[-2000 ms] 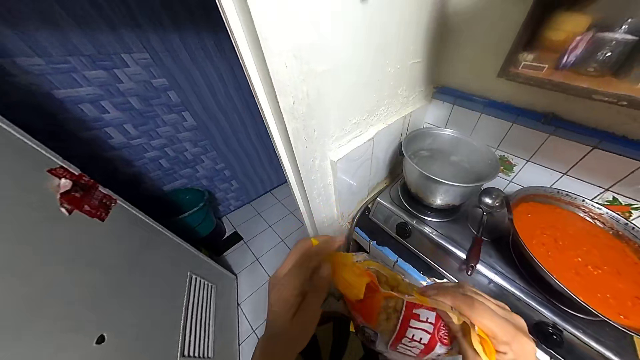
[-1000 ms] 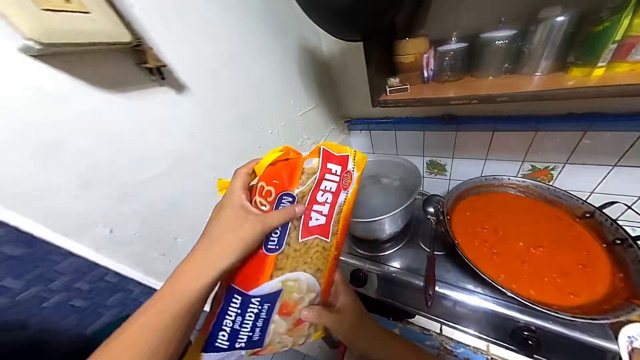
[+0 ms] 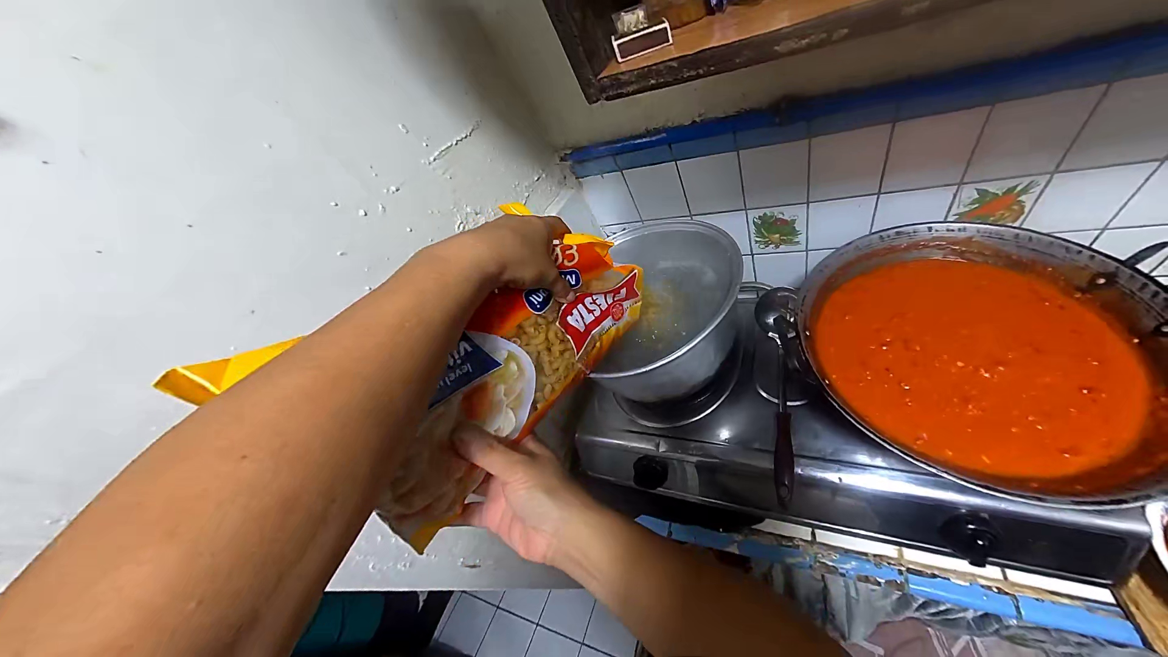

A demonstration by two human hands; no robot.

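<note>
A Fiesta macaroni bag (image 3: 547, 351) of orange, yellow and clear plastic is tilted, its top end at the rim of an aluminium pot (image 3: 680, 360) on the left burner. My left hand (image 3: 525, 255) grips the bag near its top from above. My right hand (image 3: 520, 488) holds its lower part from below. Inside the pot is liquid, with some pale yellow macaroni (image 3: 659, 315) beside the bag's mouth, which is partly hidden. A wide pan of red-orange sauce (image 3: 981, 365) stands at the right, with a metal ladle (image 3: 782, 392) between pan and pot.
Under the pots is a steel gas stove (image 3: 849, 488) with black knobs. A tiled wall (image 3: 839, 173) runs behind it and a pale wall (image 3: 274, 182) rises at the left. A wooden shelf (image 3: 730, 46) hangs above. Below the stove is a blue-tiled edge (image 3: 958, 593).
The bag, upright between my hands a second ago, has moved to the pot and tipped over its rim. Macaroni now shows in the pot. The view has swung from the doorway toward the stove.
</note>
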